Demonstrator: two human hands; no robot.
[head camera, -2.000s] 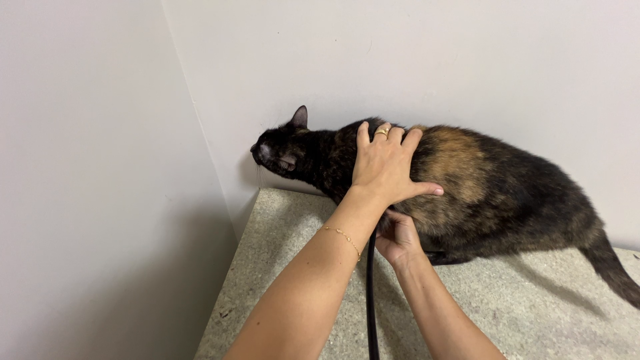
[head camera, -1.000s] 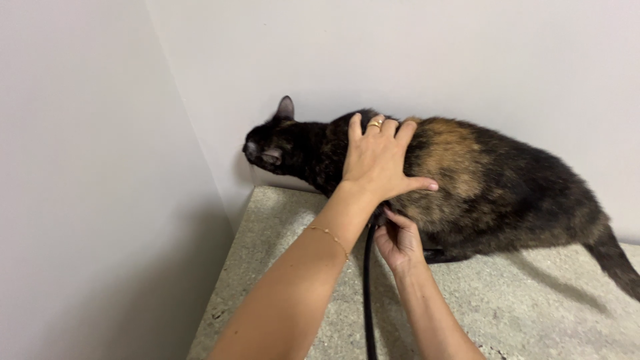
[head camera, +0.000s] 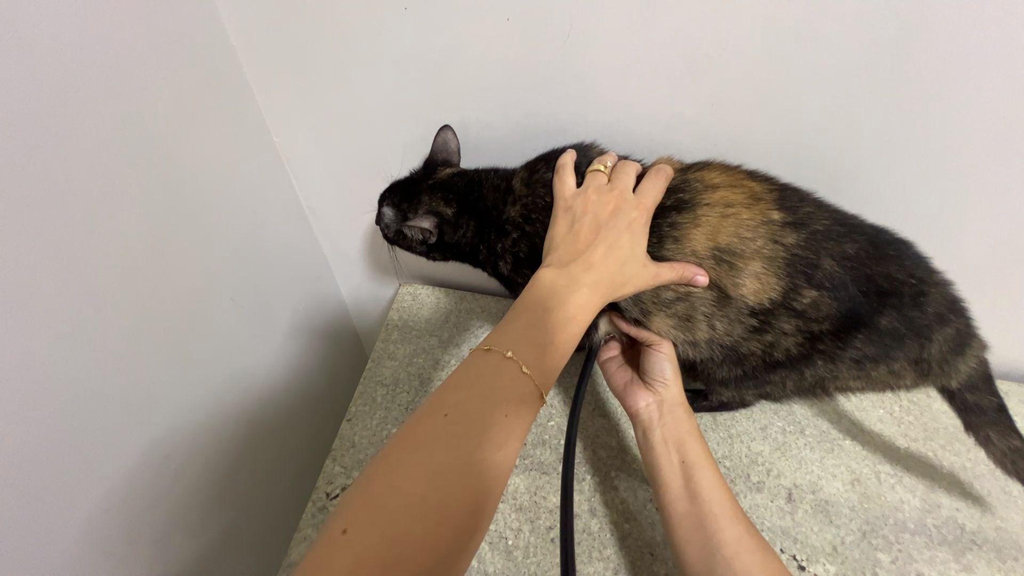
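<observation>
A tortoiseshell cat (head camera: 848, 296) stands on a speckled stone-like tabletop (head camera: 800, 472), its head (head camera: 420, 208) at the left and its tail at the right edge. My left hand (head camera: 612, 228), with a gold ring on one finger, lies spread over the cat's shoulder and upper side. Below it, my right hand (head camera: 640, 364) reaches palm up under the cat's chest, fingertips partly hidden by fur and my left wrist. A black flexible tube (head camera: 570, 464) runs from the bottom of the view up to my right fingertips; its upper end and whatever it joins are hidden.
A pale wall (head camera: 720, 72) rises behind the cat and meets another wall (head camera: 160, 240) in a corner at the left. The tabletop's left edge slants down beside my left forearm. Beyond the cat's head there is a gap between that edge and the left wall.
The cat's head has turned somewhat, with one ear standing higher against the wall. Both hands keep their places on the cat.
</observation>
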